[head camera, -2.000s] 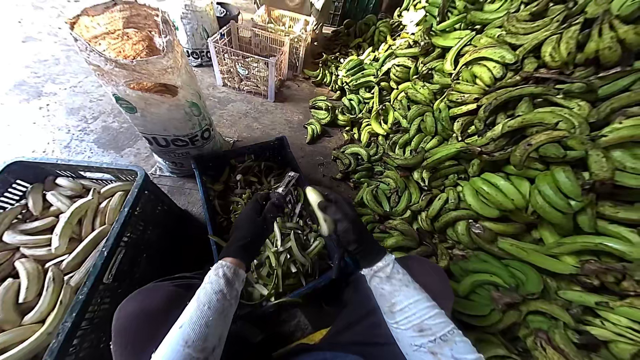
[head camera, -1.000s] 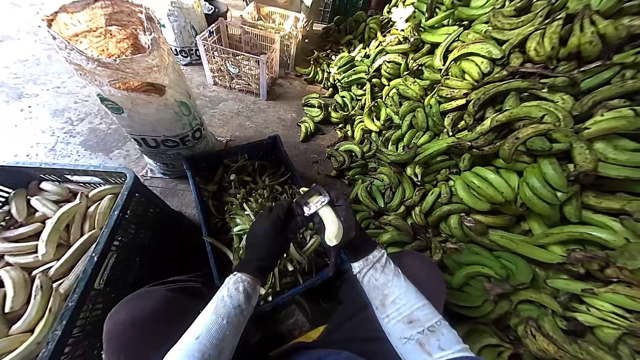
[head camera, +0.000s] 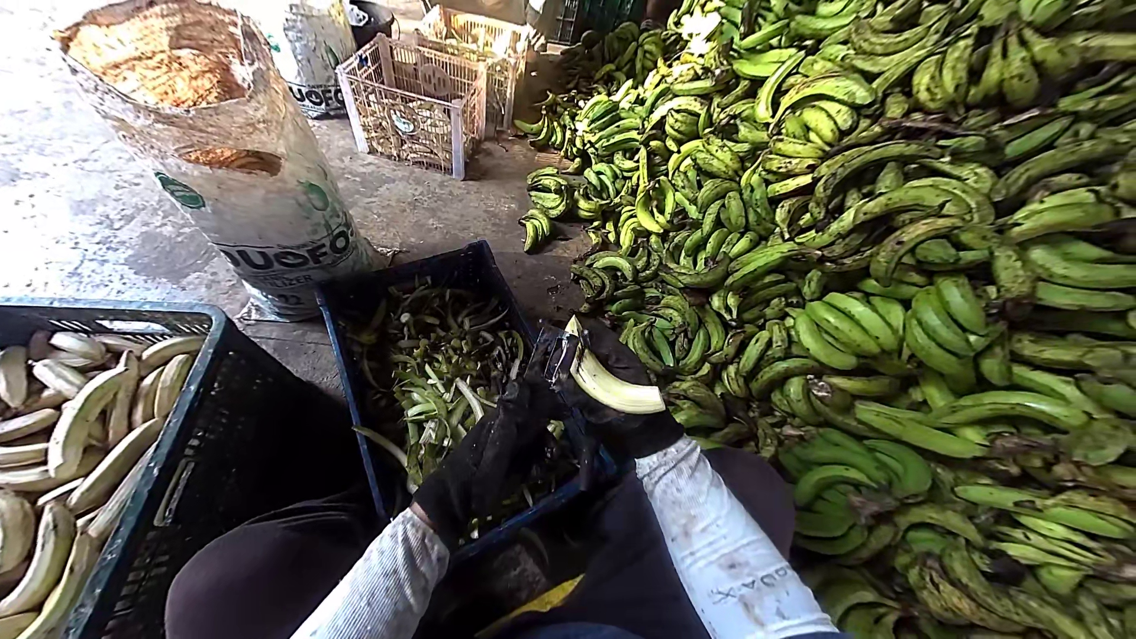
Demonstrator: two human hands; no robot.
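My right hand (head camera: 617, 390), in a black glove, holds a mostly peeled plantain (head camera: 612, 383), pale, with its pointed end up. My left hand (head camera: 493, 444), also in a black glove, is closed around a metal-bladed peeler (head camera: 557, 353), whose blade is beside the plantain's left side. The fingers of the left hand are partly hidden in shadow. Both hands are over the right part of a blue crate (head camera: 351, 395) that holds green and whitish peel strips (head camera: 444, 390).
A dark crate (head camera: 209, 390) of peeled plantains (head camera: 89, 408) stands at the left. Unpeeled green plantains (head camera: 852, 328) are heaped across the right side. Behind the peel crate stand a tall woven sack (head camera: 266, 177) and a pale plastic crate (head camera: 413, 106). My knees flank the peel crate.
The plantain has turned in my right hand; its free end points right now, where one second ago it pointed down. The peeler has turned from lying across the plantain to its left side.
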